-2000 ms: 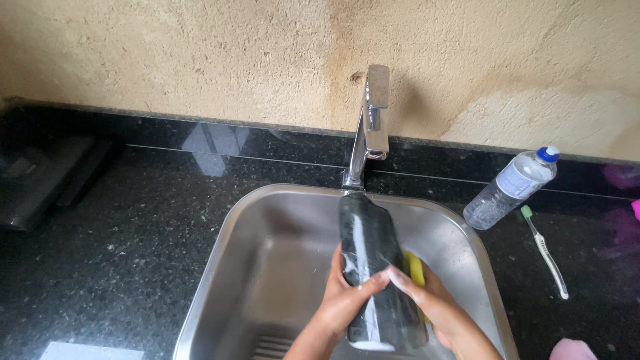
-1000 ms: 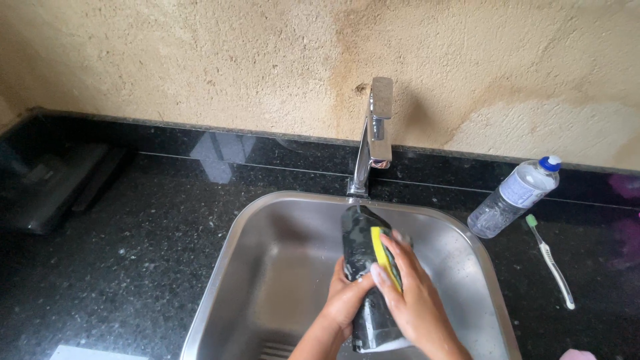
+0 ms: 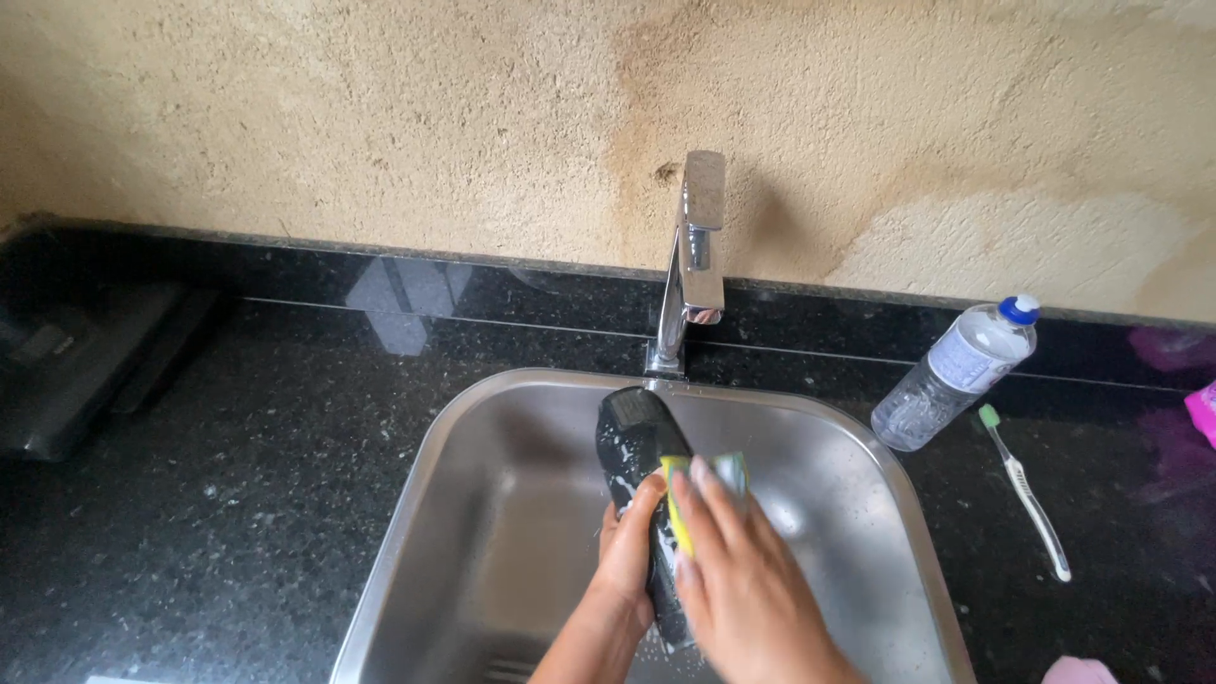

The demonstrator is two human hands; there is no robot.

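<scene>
Over the stainless steel sink (image 3: 912, 532), my left hand (image 3: 627, 556) grips a black, roughly cylindrical object (image 3: 632, 437) with soap suds on its surface; its exact kind is unclear. It lies lengthwise, its far end just in front of the chrome faucet (image 3: 701, 247). My right hand (image 3: 741, 560) presses a yellow and green sponge (image 3: 676, 518) against the object's right side. The fingers partly cover the sponge, and both hands hide part of the black object.
A clear plastic bottle with a blue cap (image 3: 955, 375) stands right of the sink, beside a white toothbrush with green bristles (image 3: 1026, 494). Pink items lie at the right edge and lower right. A dark object (image 3: 85, 370) is on the granite counter at far left.
The black object has turned in my hands, and its near end now looks narrower than two seconds ago. The sponge, earlier at its right side, moved onto its top, then back toward the right.
</scene>
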